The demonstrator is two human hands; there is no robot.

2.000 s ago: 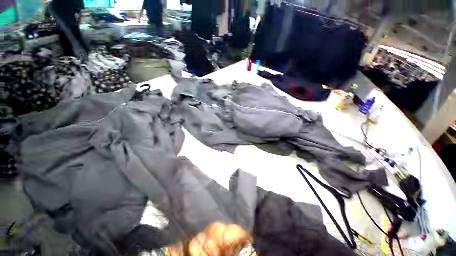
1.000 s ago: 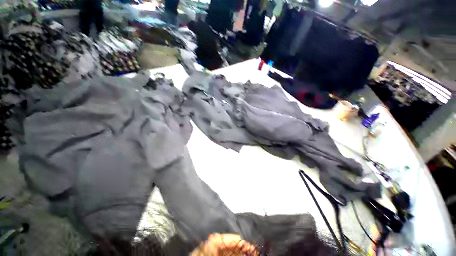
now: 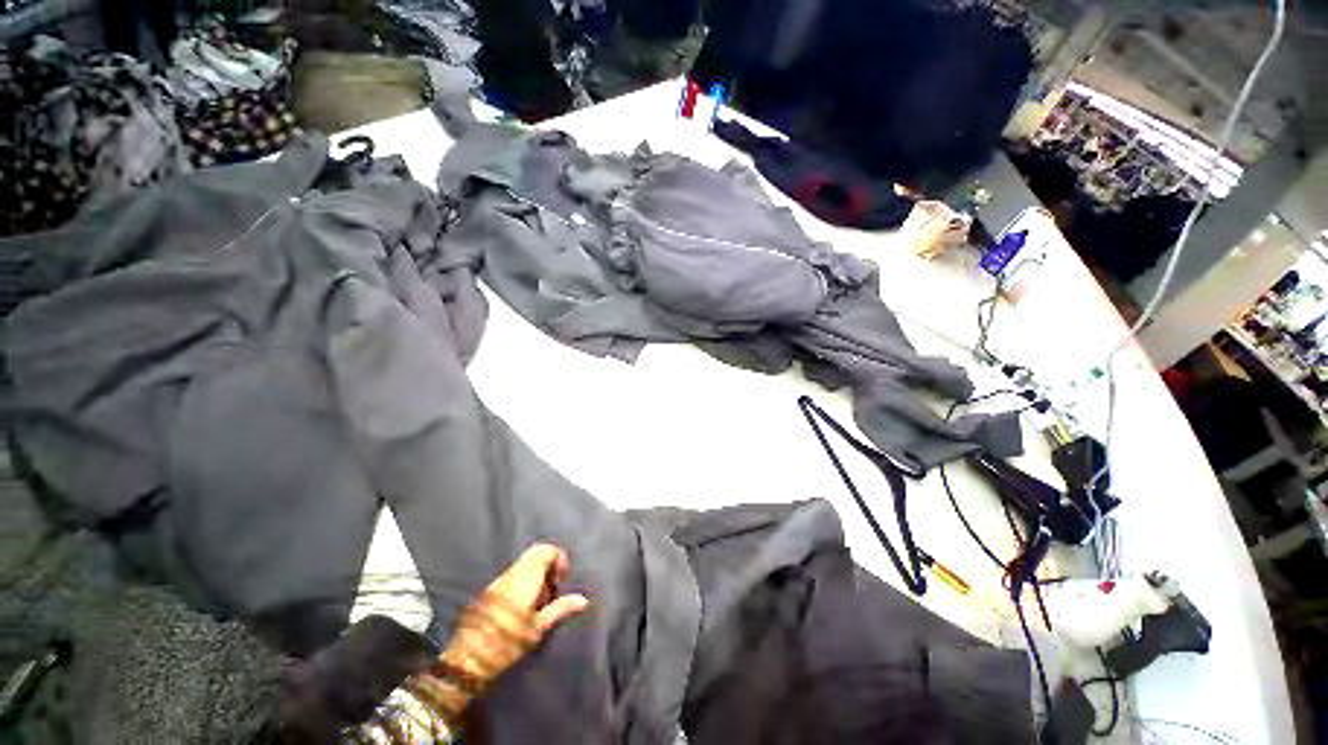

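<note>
A dark grey hoodie lies spread across the left and front of the white table, with a hanger hook at its neck. A grey sleeve runs from it toward the bottom centre. More dark grey cloth is bunched at the bottom centre and right. My left hand enters from the lower left and rests over the sleeve cloth. Its thumb is apart from the fingers, with nothing visible between them. My right hand is not in view.
Another grey zip garment lies heaped at the far centre. A bare black hanger lies right of centre, beside a small yellow item. Cables, a white-bodied device and a purple-blue bottle are along the right.
My left hand, earlier cut off at the bottom edge, now shows higher up with thumb and fingers visible. The dark cloth at the bottom right shows more. The camera view has shifted.
</note>
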